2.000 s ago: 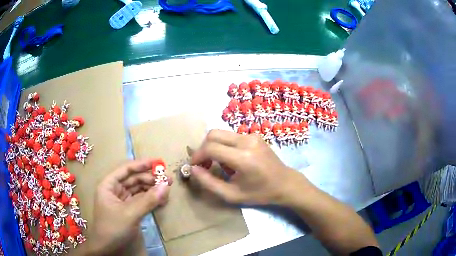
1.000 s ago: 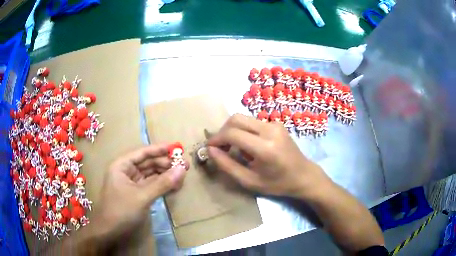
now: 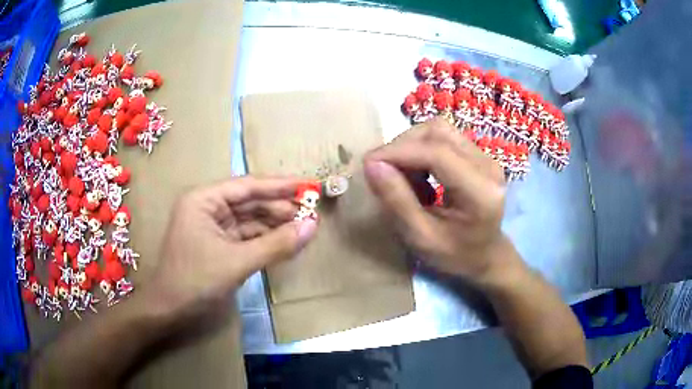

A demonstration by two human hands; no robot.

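Observation:
My left hand (image 3: 243, 228) holds a red-haired figurine (image 3: 307, 200) upright between thumb and fingers, its pale face showing. My right hand (image 3: 448, 197) is pinched, with a faint thin applicator stick (image 3: 355, 176) at its fingertips, pointing towards the glue pot. A small red-and-white piece (image 3: 435, 190) shows inside the curl of the right hand; whether it is held or lies behind is unclear. The round whitish glue pot (image 3: 336, 185) stands between the hands on the cardboard pad (image 3: 334, 281), with brown smears beside it.
A jumbled figurine heap (image 3: 76, 175) lies on the cardboard sheet (image 3: 201, 61) at left, beside a blue bin (image 3: 34, 61). Figurine rows (image 3: 485, 106) stand on metal at right, partly behind my right hand. A white squeeze bottle (image 3: 570, 74) and hazy panel (image 3: 645, 190) are beyond.
The view has shifted, so the table sits higher in the picture. My right hand has drawn back rightward from the glue pot. My left hand still holds the figurine, now closer to the pot.

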